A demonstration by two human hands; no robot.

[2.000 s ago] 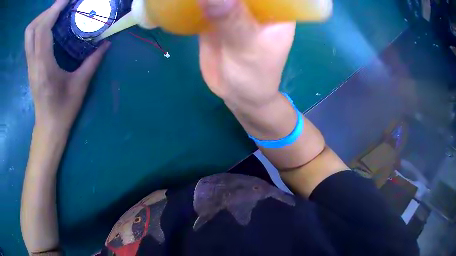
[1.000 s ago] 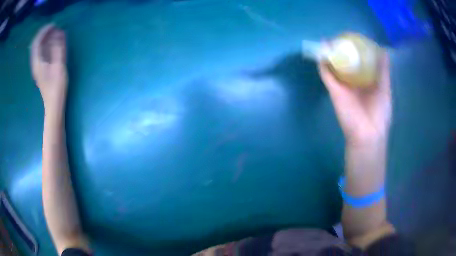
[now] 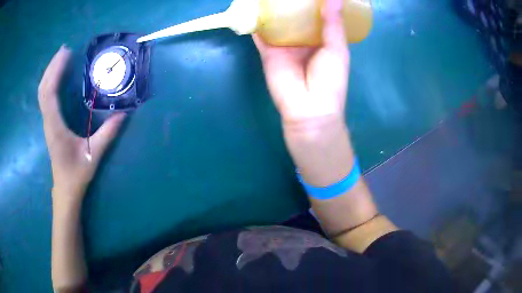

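Observation:
A black loudspeaker unit (image 3: 141, 86) with a bright white disc lies on the dark green bench top at the upper left. My left hand (image 3: 74, 134) is curved around its left and lower sides, with a gap at the left and the thumb tip close to the lower edge. Thin lead wires (image 3: 90, 120) run down over this hand to a tiny white connector (image 3: 88, 156). My right hand (image 3: 309, 80) grips the amber glue bottle (image 3: 289, 23), cut off by the top edge. Its long cream nozzle (image 3: 186, 27) points left, its tip at the unit's upper right corner.
The bench edge (image 3: 403, 149) runs diagonally at the right, with grey floor beyond it and blurred objects at the lower right. My dark patterned shirt fills the bottom.
Two seconds ago the nozzle was at another unit's lower edge. One second ago both hands were apart, with no unit visible. Now the hands and bottle are at a loudspeaker unit with its wires towards me.

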